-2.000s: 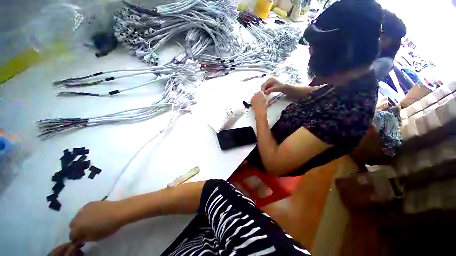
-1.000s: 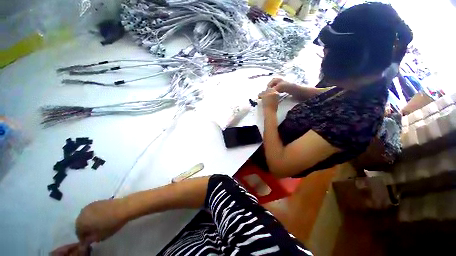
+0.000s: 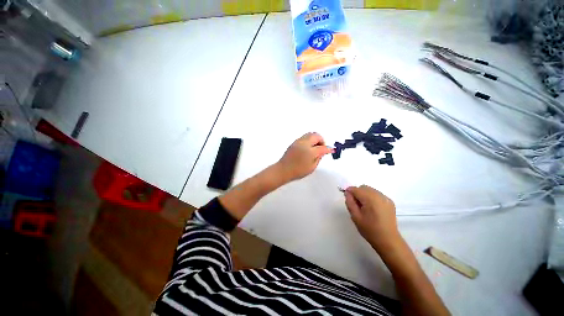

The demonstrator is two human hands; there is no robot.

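Observation:
Black tape pieces lie in a loose pile on the white table. My left hand is at the pile's left edge, its fingertips touching a black piece; whether they grip it cannot be told. My right hand is below the pile, shut on a thin white cable. A short dark end shows at its fingertips, and the cable runs off to the right from behind the hand.
A cable bundle with fanned wire ends and several taped cables lie right. An orange-blue printed package stands behind the pile. A black smartphone lies left, a beige strip lower right. Red stool below the table edge.
The view has swung from the right to the front, so the neighbour is out of view. My hands, together before, are now apart, the left one at the tape pile.

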